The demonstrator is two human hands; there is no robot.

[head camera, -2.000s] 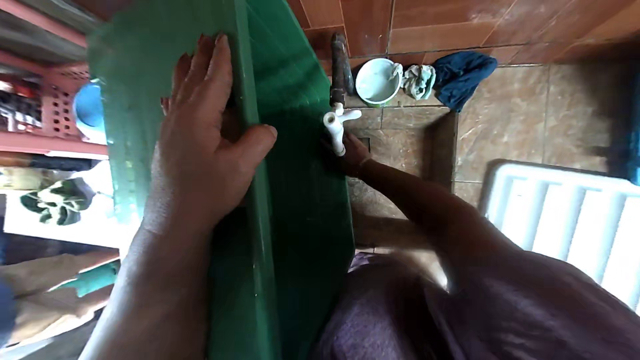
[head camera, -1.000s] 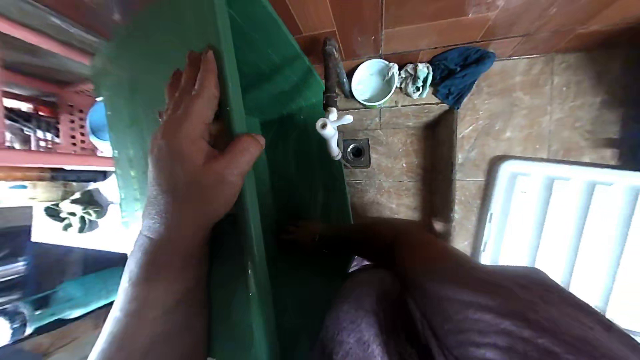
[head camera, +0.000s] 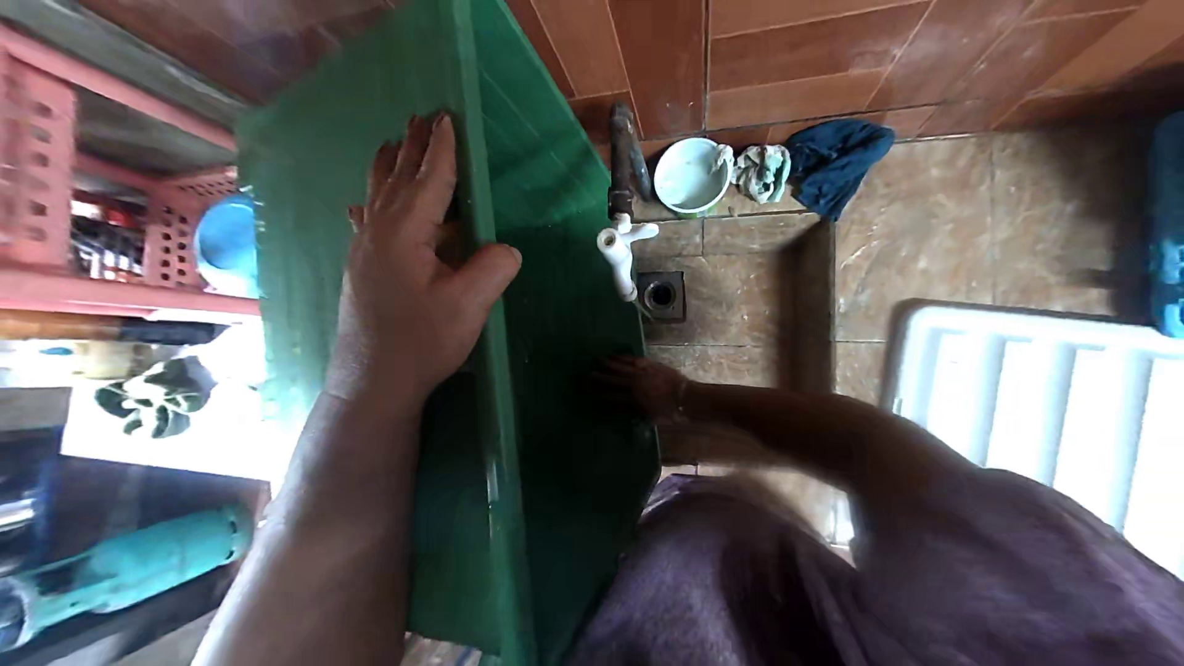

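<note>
A large green panelled piece, perhaps a plastic bin or table (head camera: 555, 305), stands tilted in front of me. My left hand (head camera: 416, 250) lies on its upper edge, fingers spread over the far face and thumb over the near side; it grips that edge. Lower down, my right hand (head camera: 647, 384) rests against the shaded inner green surface near its right border, with the fingers partly lost in shadow. Between the green piece and the floor drain (head camera: 661, 295) juts a white plastic tap (head camera: 622, 250) on a dark pipe (head camera: 622, 157).
By the tiled wall sit a white bowl (head camera: 692, 176), a pale rag (head camera: 763, 174) and a dark blue cloth (head camera: 837, 162). A white ribbed plastic piece (head camera: 1045, 398) lies at right. At left are a pink plastic rack (head camera: 111, 277), a blue container (head camera: 227, 242) and a teal gas cylinder (head camera: 148, 560).
My right hand was at the tap two seconds ago, then low inside the green piece; now it is nearer that piece's right border. My left hand has kept its place on the edge.
</note>
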